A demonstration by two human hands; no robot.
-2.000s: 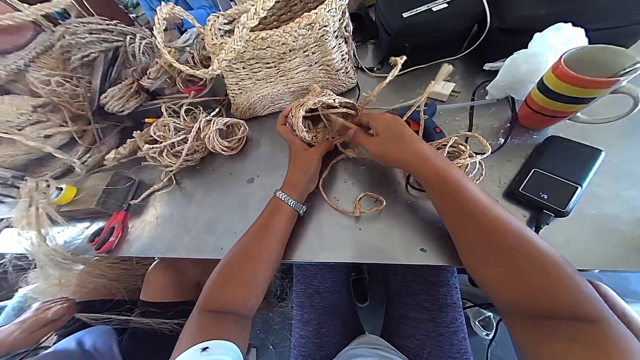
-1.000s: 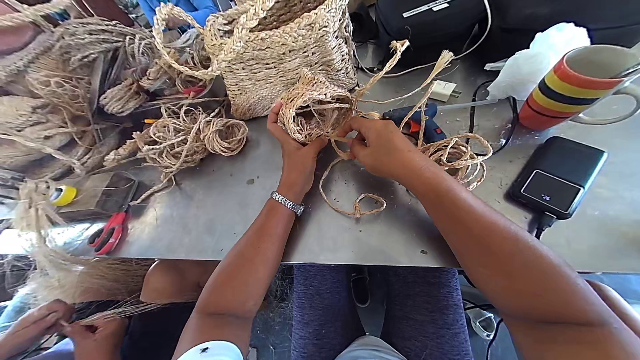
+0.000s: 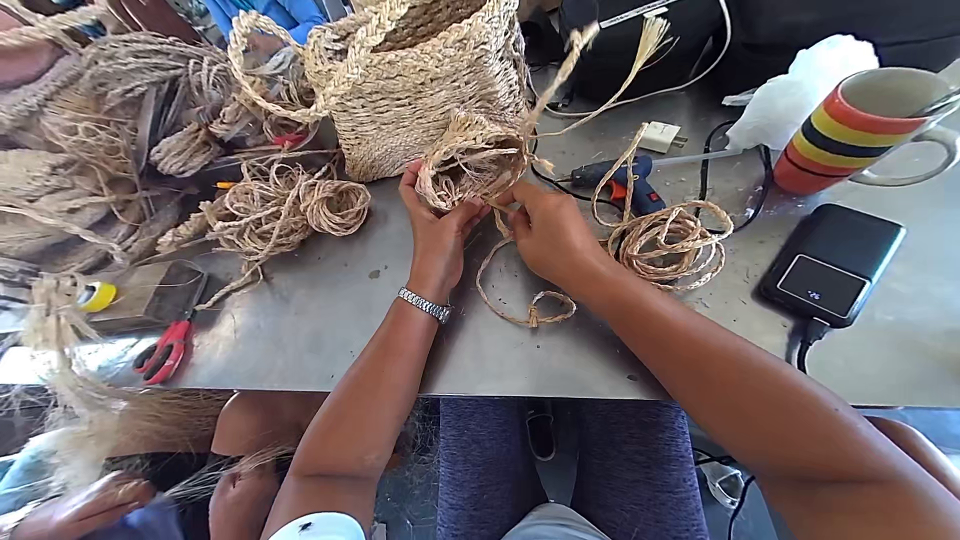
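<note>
A small woven fiber pouch, its opening facing me, is gripped at its lower left rim by my left hand. My right hand pinches a braided fiber cord at the pouch's lower right edge. From there the cord curves down to a knotted loop on the metal table. Behind the pouch stands a larger woven fiber bag with braided handles. Loose cord ends rise from the pouch's right side. A coil of braided cord lies right of my right hand.
A blue glue gun, a white plug adapter, a striped mug and a black power bank are at right. At left are cord bundles, red-handled scissors and a wooden block. A co-worker's hand shows lower left.
The pouch has turned so that its opening faces me more. My right hand has shifted from over the pouch's opening to its lower right edge.
</note>
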